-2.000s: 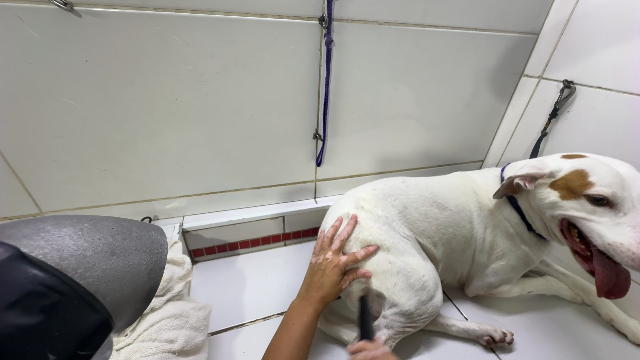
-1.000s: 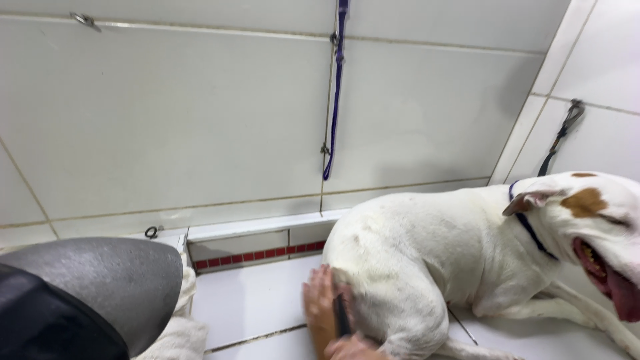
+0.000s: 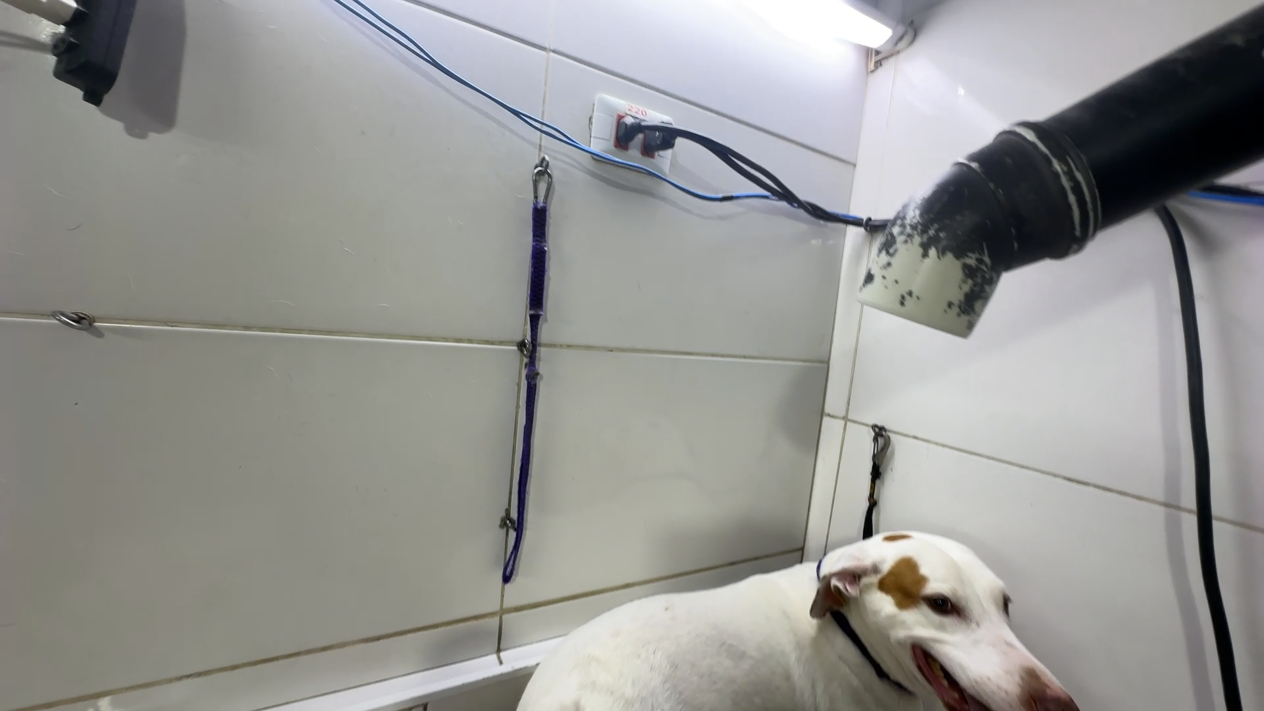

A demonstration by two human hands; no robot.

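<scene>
Neither of my hands is in the head view now, so what they hold or touch is hidden. A white dog (image 3: 691, 642) with brown patches on its head lies at the lower right, its mouth partly open. It wears a dark collar (image 3: 869, 652), and a black tether (image 3: 871, 494) hangs from the side wall just behind its head. Only its back, neck and head are visible; the hindquarters and legs lie below the frame.
A purple leash (image 3: 533, 395) hangs on the tiled wall (image 3: 247, 474). Black pipe (image 3: 1106, 148) with a worn pale end juts in at upper right. Blue cables (image 3: 474, 97) pass a wall socket (image 3: 632, 135) with plugs. A black hose (image 3: 1197, 444) hangs on the right.
The view has swung upward. Both hands, seen at the dog's hindquarters one second ago with a dark tool, are out of frame. The dog's mouth is less widely open.
</scene>
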